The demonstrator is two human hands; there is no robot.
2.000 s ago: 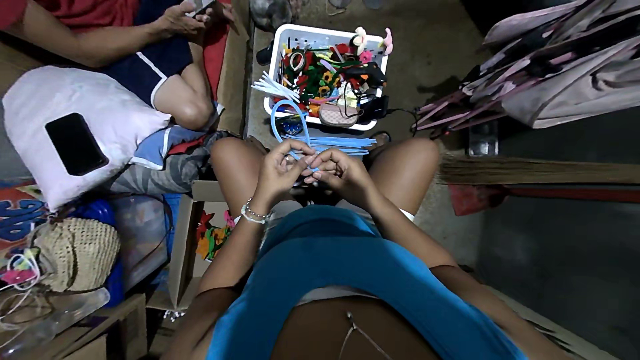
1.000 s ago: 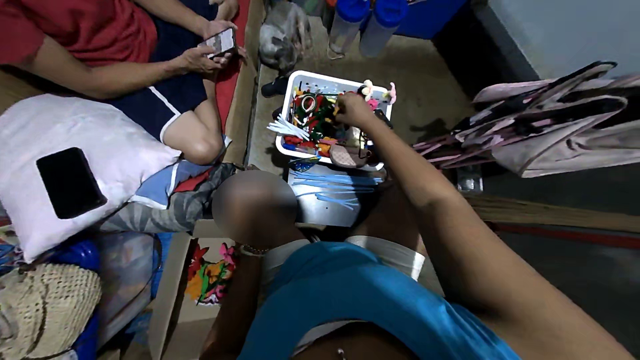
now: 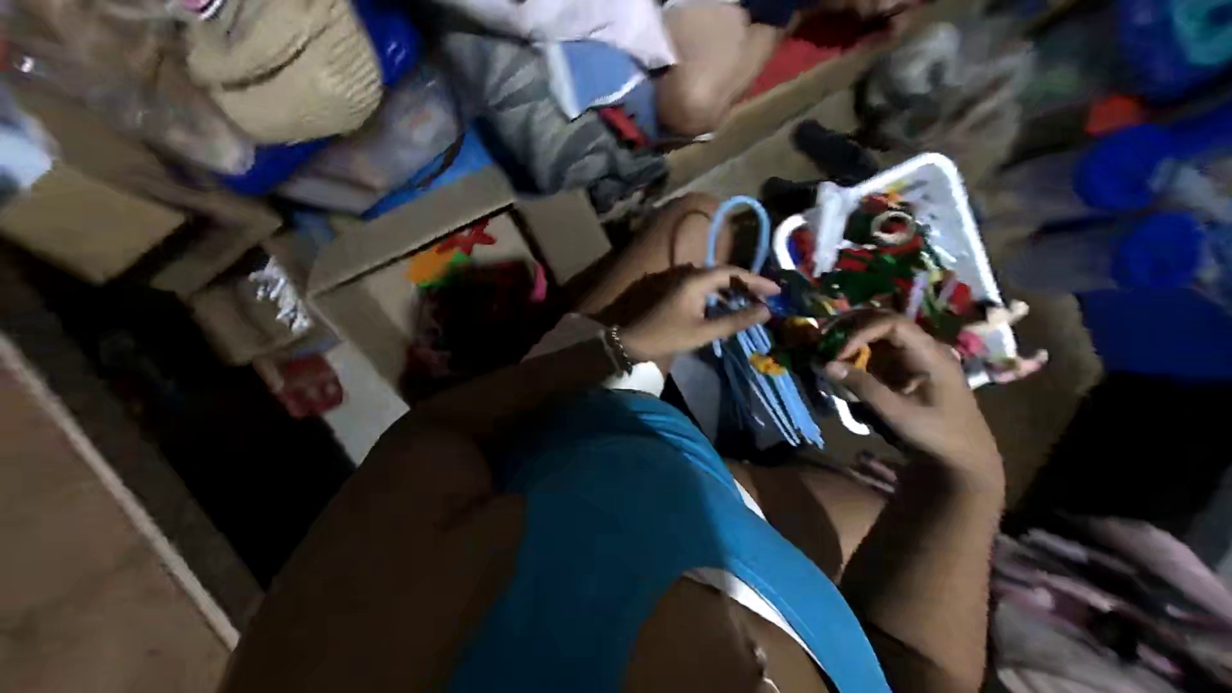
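Note:
My left hand, with a bracelet at the wrist, is over a bundle of light blue pipe cleaners. A light blue loop rises behind its fingers; blur hides whether the hand grips it. My right hand is bent, thumb and fingertips close together around a small orange and dark green piece. Beyond both hands stands a white plastic basket full of red, green and white craft pieces. A small yellow-orange piece shows on the blue bundle.
To the left, an open cardboard box holds red, orange and pink pieces. A woven straw bag lies at upper left. Another person's bare leg is at the top. Containers with blue lids stand at right, above hanging fabric.
My right hand has come back from inside the basket toward my left hand, now with a small piece at its fingertips. The view has turned strongly.

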